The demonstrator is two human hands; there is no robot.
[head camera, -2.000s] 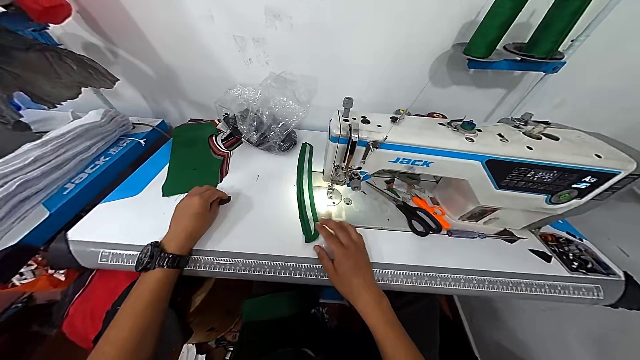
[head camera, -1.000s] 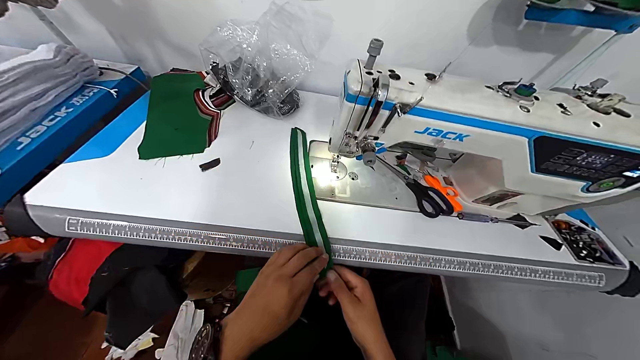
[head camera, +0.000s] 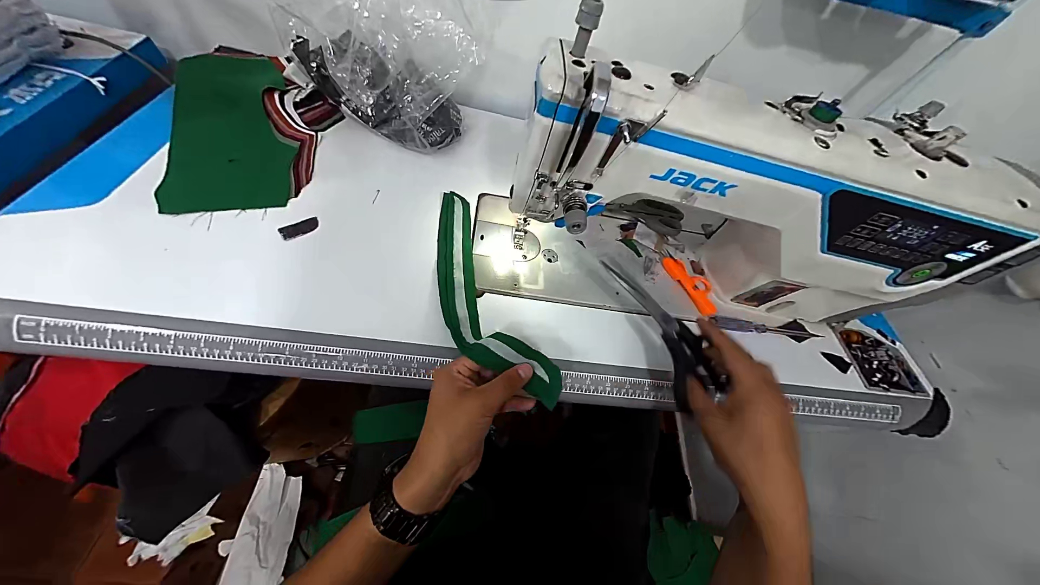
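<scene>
A green fabric strip with a white stripe [head camera: 460, 280] runs down the white table beside the needle plate and bends at the front edge. My left hand [head camera: 479, 398] pinches its lower end between thumb and fingers. Black-handled scissors [head camera: 662, 317] are in my right hand [head camera: 743, 398], at their handles; the blades point up and left, toward the bed of the Jack sewing machine [head camera: 731, 179]. The machine's lamp lights the presser foot [head camera: 520, 237]. An orange-handled tool [head camera: 689, 286] lies just behind the scissors.
Green fabric pieces [head camera: 227, 138] with striped ribbing lie at the back left, near a clear plastic bag [head camera: 398, 73] of dark items. A small dark scrap [head camera: 298, 228] is in front of them. A printed ruler [head camera: 244, 356] follows the table's front edge. Cloths [head camera: 162, 455] hang below.
My right hand has left the strip and taken hold of the scissors, which lay by the machine before. My left hand keeps the strip's end, now bent to the right. The view has moved closer.
</scene>
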